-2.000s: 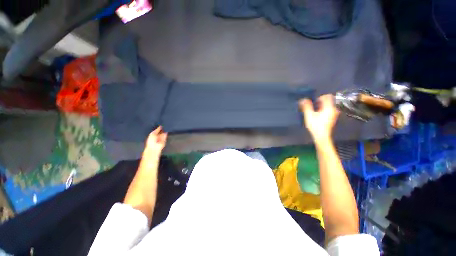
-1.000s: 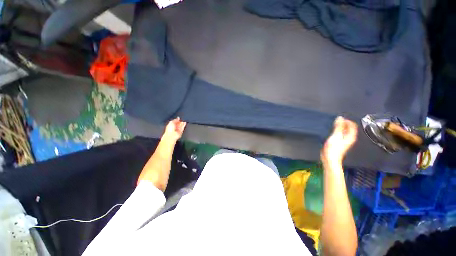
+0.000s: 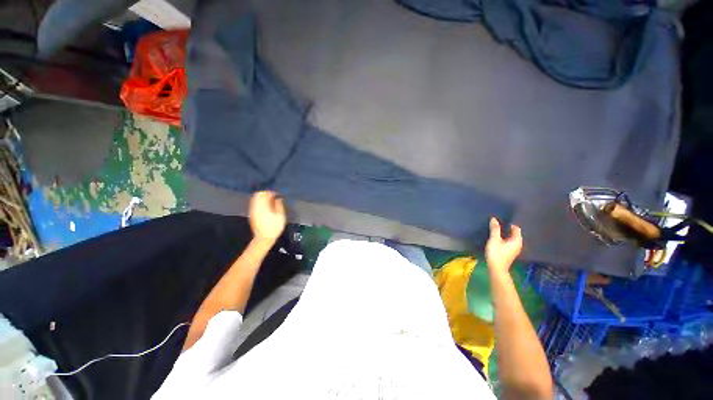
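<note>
Dark blue-grey trousers [image 3: 360,178] lie across the grey padded table [image 3: 422,101], slanting down to the right along the near edge, with the wider part at the left. My left hand [image 3: 267,217] is at their near edge, just below the seam; whether its fingers grip the cloth is unclear. My right hand [image 3: 503,244] is at the narrow right end, thumb and forefinger apart at the cloth's corner; a grip is not clear. A silver iron with a tan wooden handle [image 3: 632,222] rests at the table's right edge, untouched.
A crumpled dark garment [image 3: 563,47] lies at the far right of the table. A red-orange bag [image 3: 158,76] is beyond the left edge. Blue crates [image 3: 625,295] and a yellow cloth [image 3: 467,312] are below the near edge. Dark cloth [image 3: 117,273] hangs at the near left.
The trouser leg, straight across the table earlier, now slants down to the right. My right hand has moved nearer to me and away from the iron. The far garment and iron stay in place.
</note>
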